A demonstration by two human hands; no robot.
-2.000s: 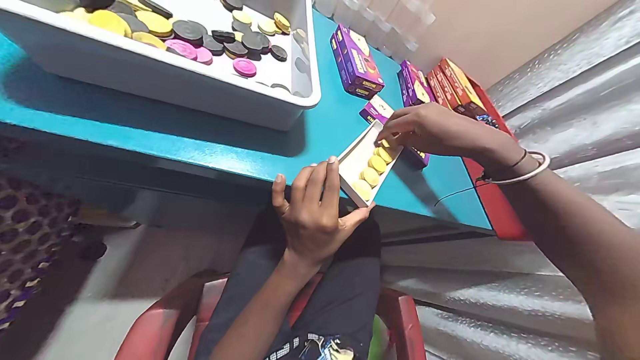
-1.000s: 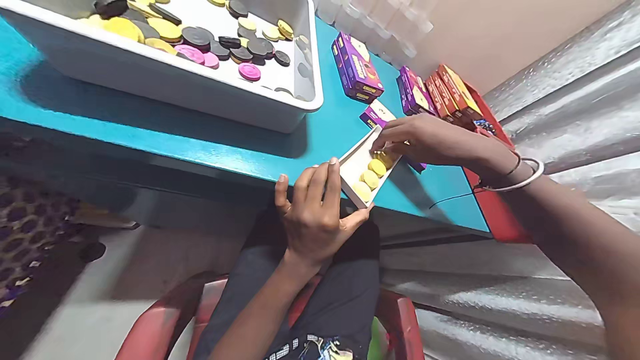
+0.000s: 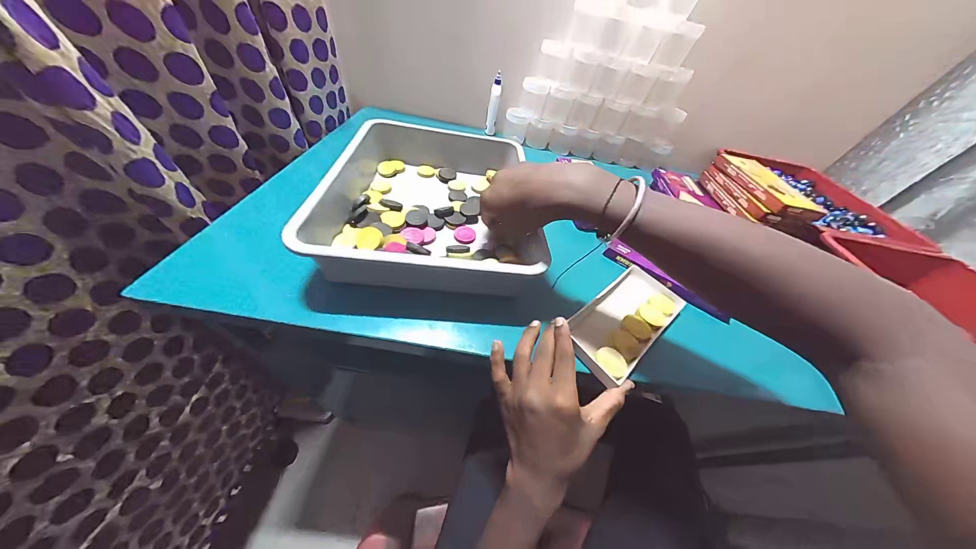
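Note:
My left hand (image 3: 545,396) grips the near end of a small open cardboard tray (image 3: 592,326) at the table's front edge, fingers along its left side and thumb at its near corner. Several yellow carrom-like discs (image 3: 637,328) lie in a row along the tray's right side. My right hand (image 3: 518,202) reaches over the rim into the right part of a large white plastic tub (image 3: 396,263); its fingertips are hidden, so whether it holds anything does not show. In the tub lie loose yellow, black and pink discs (image 3: 415,217).
Purple printed boxes (image 3: 686,191) lie under and beyond my right forearm. Red bins (image 3: 907,240) at the right hold orange-yellow boxes (image 3: 770,183) and blue-wrapped pieces (image 3: 831,202). Stacked clear containers (image 3: 602,99) and a marker (image 3: 494,104) stand by the wall. A dotted curtain (image 3: 145,152) hangs left.
My right hand has left the small tray and moved left into the tub. My left hand still grips the small tray. The view has swung left.

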